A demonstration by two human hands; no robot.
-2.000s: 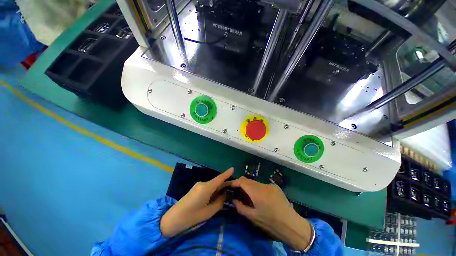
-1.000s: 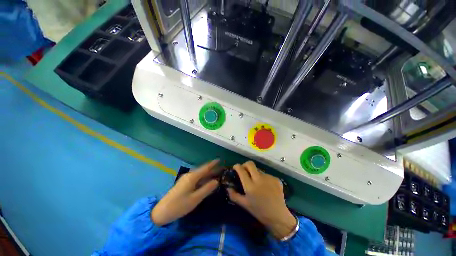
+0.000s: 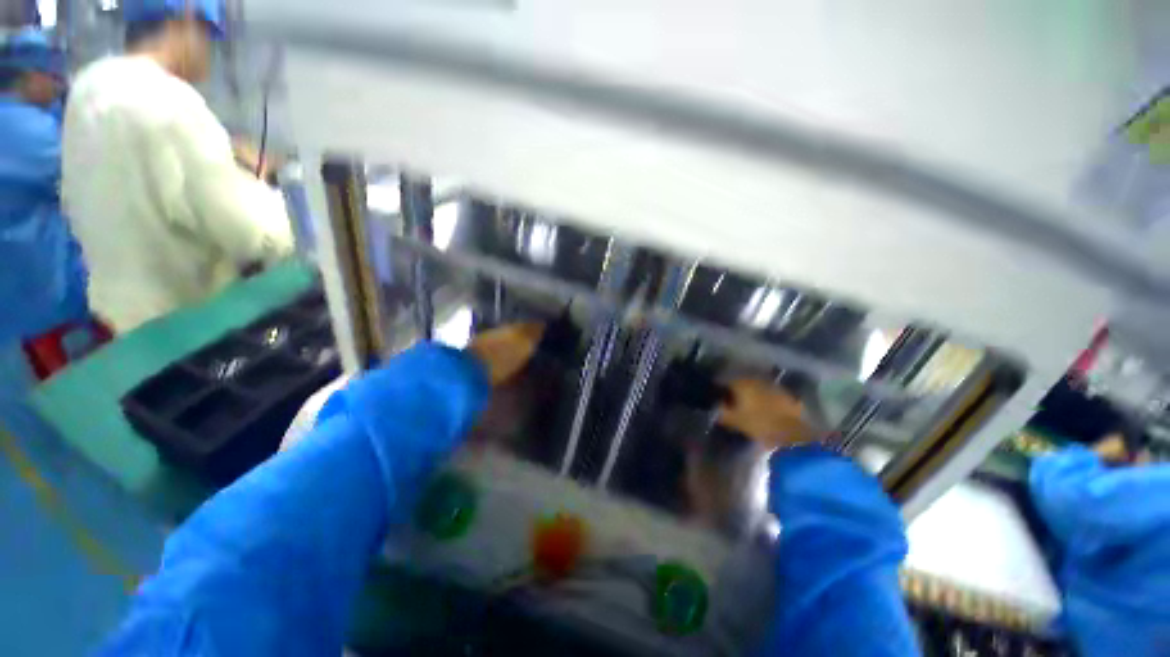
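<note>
Both my arms reach into the open front of the off-white press (image 3: pixel 603 154). My left hand (image 3: pixel 508 352) is at the left dark fixture (image 3: pixel 558 344), and my right hand (image 3: pixel 762 411) is at the right dark fixture (image 3: pixel 693 380). Both hands are blurred and partly hidden by my blue sleeves, so I cannot tell whether they hold anything. No module shows clearly. Guide rods (image 3: pixel 613 372) stand between the hands.
Green start buttons (image 3: pixel 447 504) and a red stop button (image 3: pixel 559 546) lie below my arms. A black parts tray (image 3: pixel 218 398) is at left. A person in white (image 3: pixel 161 193) stands back left. Another person's blue sleeve (image 3: pixel 1103 552) is at right beside a pale block (image 3: pixel 982 552).
My hands were together over the module near my lap. They have separated and moved forward into the press. The view has tilted up and shows the press frame and people.
</note>
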